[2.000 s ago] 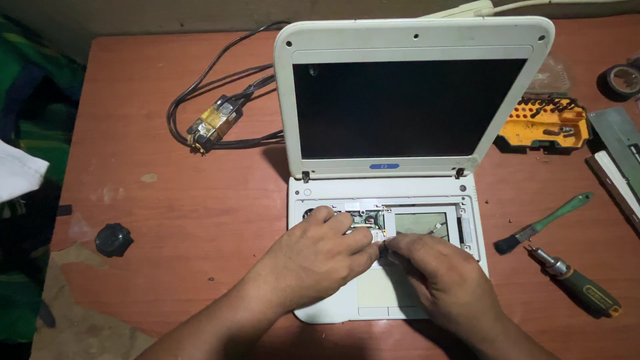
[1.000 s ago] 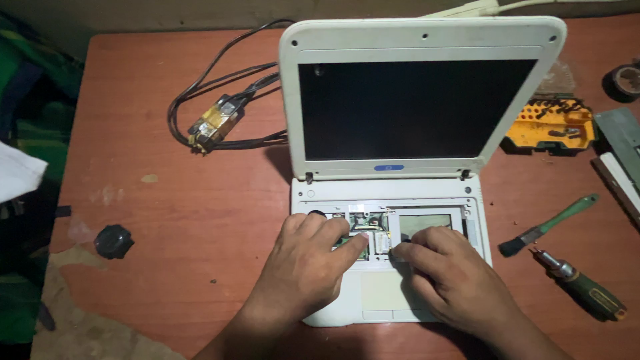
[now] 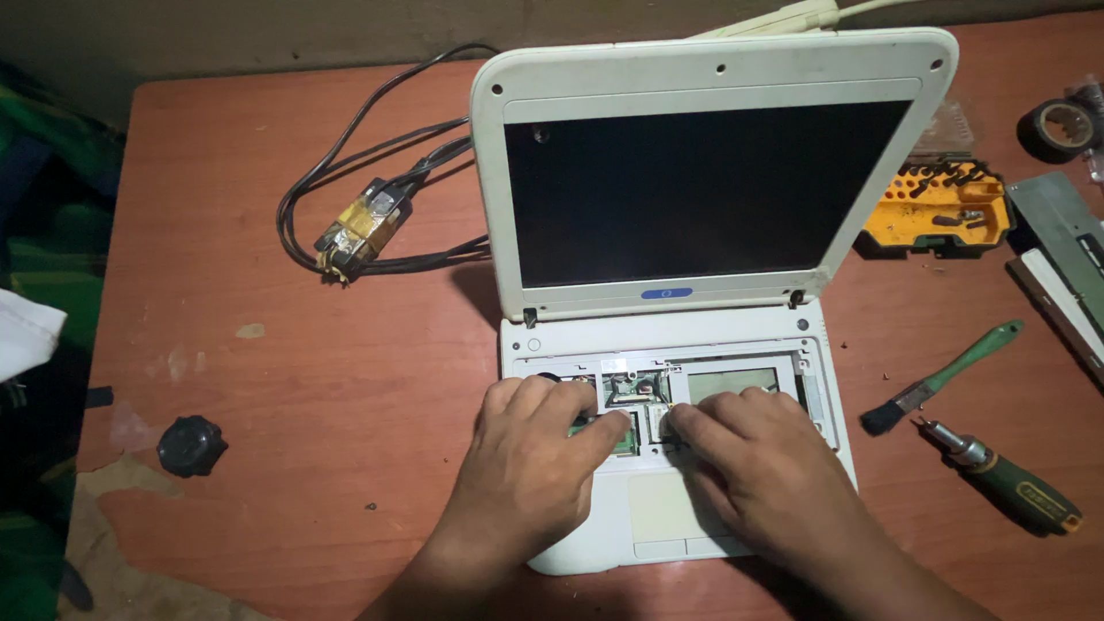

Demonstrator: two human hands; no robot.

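Observation:
A white laptop (image 3: 595, 526) stands with its screen (image 3: 707, 198) raised and dark. Its keyboard is off, so the frame and green circuit boards (image 3: 628, 435) show in the opening. My left hand (image 3: 539, 457) rests over the left part of this opening, thumb and index finger bent at a green board. Across the right part lies my right hand (image 3: 759, 457), its fingertips at a small pale module (image 3: 659, 424) near the middle. Whether either hand grips anything is hidden by the fingers. The touchpad (image 3: 664, 509) lies between the wrists.
Right of the laptop are a green-handled brush (image 3: 957, 371), a screwdriver (image 3: 1000, 479), a yellow bit case (image 3: 940, 211), black tape (image 3: 1056, 131) and a grey panel (image 3: 1061, 241). On the left lie a taped adapter (image 3: 366, 226) with black cables and a black knob-like object (image 3: 191, 446).
My left hand has moved from the upper middle of the opening down and left, uncovering more of the boards. The right hand stays close to the middle of the opening.

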